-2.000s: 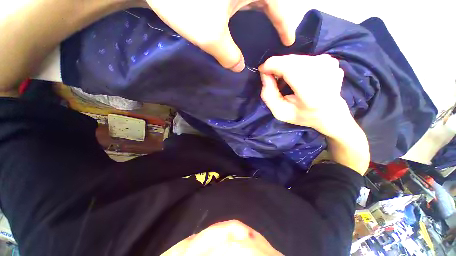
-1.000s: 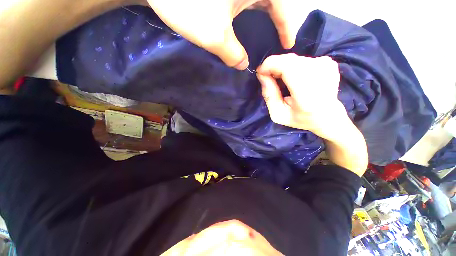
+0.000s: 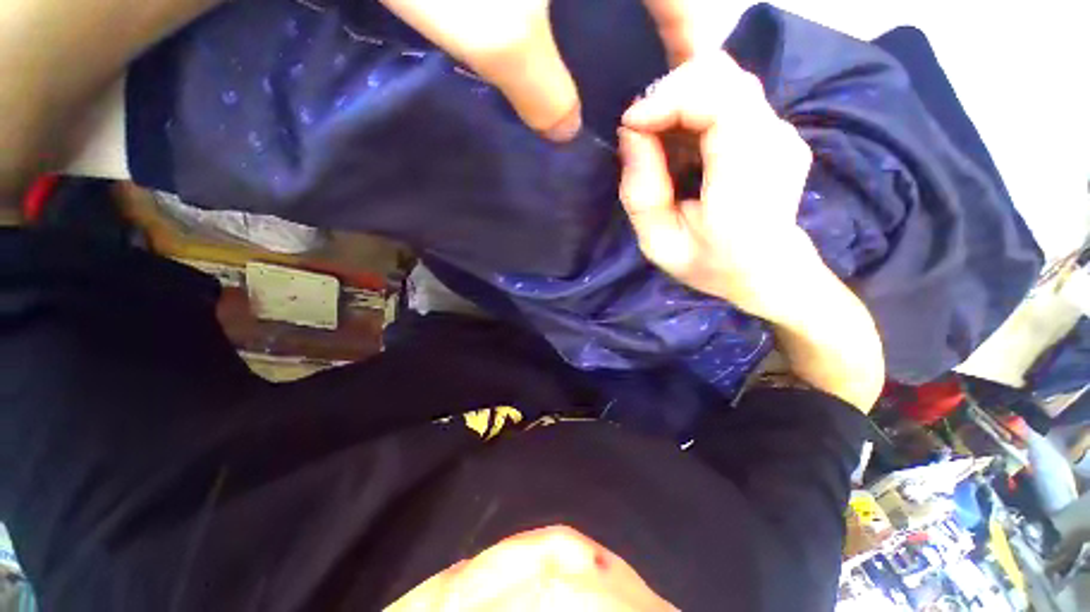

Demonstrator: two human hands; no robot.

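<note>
A navy garment with shiny printed lining [image 3: 269, 120] and darker matte cloth [image 3: 610, 54] lies across the upper picture. My left hand [image 3: 514, 60], cut off by the top edge, holds the cloth, thumb on the lining edge and a fingertip on the far side. My right hand [image 3: 729, 179] has thumb and forefinger pinched beside the left thumb. A tiny pale glint shows between the hands; it looks like a needle, but is blurred. White basting stitches [image 3: 389, 48] run along the lining at upper left. Garment cloth [image 3: 920, 227] is bunched at right.
A pale worktable [image 3: 1004, 90] shows beyond the garment. Below the cloth at left is an open drawer or shelf with a pale block [image 3: 294, 295]. Crowded supplies [image 3: 926, 538] lie at lower right. The wearer's black T-shirt [image 3: 299, 478] fills the lower picture.
The garment and my left hand sit slightly higher in the picture. My right fingertips have also risen slightly, staying close to the left thumb.
</note>
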